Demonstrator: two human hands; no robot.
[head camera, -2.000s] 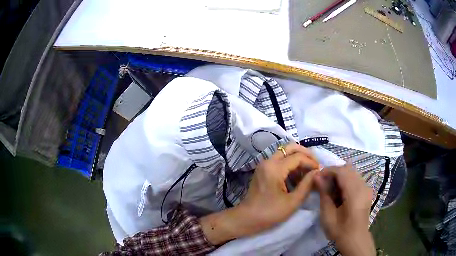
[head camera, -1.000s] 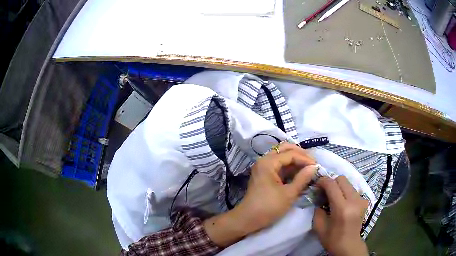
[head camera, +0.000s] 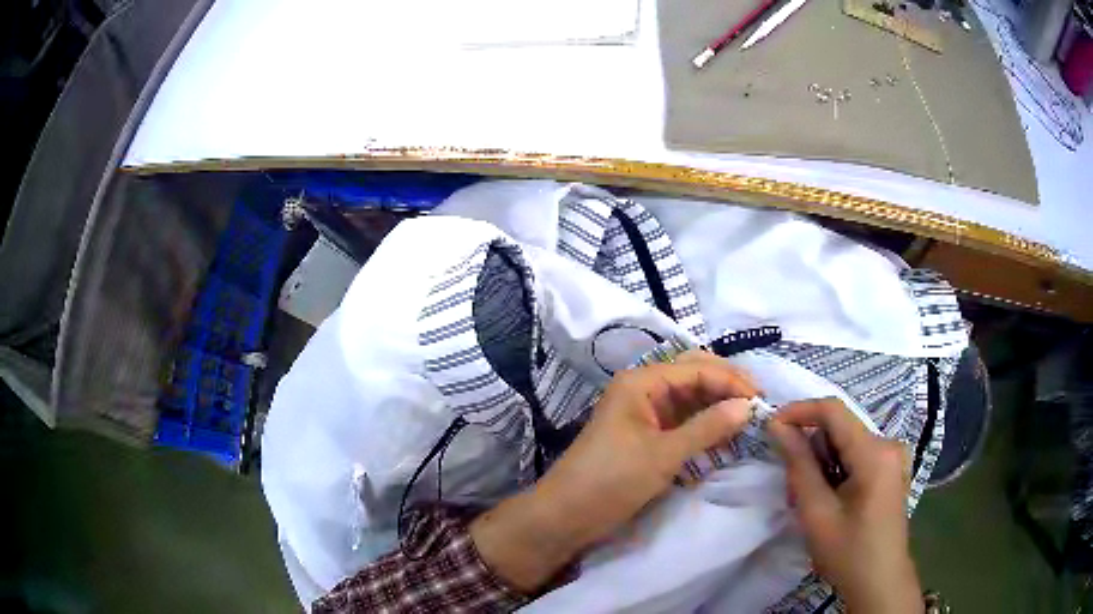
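A white garment (head camera: 348, 396) with striped facings (head camera: 462, 336) lies heaped over the lap. My left hand (head camera: 635, 450) pinches a fold of it between thumb and forefinger, with a tiny pale piece, perhaps a button, at the fingertips. My right hand (head camera: 845, 480) is closed close beside it, thumb and forefinger meeting near the same spot. A needle or thread cannot be made out. A dark narrow thing shows inside the right hand, too blurred to name. A black label (head camera: 746, 339) lies just above the hands.
The white table (head camera: 396, 84) with a worn wooden edge crosses ahead. On its grey-beige mat (head camera: 827, 144) lie a red pencil (head camera: 734, 32), a white pencil (head camera: 774, 22), a yellowish ruler (head camera: 893, 24) and small specks. A blue crate (head camera: 210, 348) and grey fabric bin (head camera: 90, 228) stand at left.
My right fingers have come back up beside my left fingertips after being lower one second ago. The table items have shifted slightly left and up in view.
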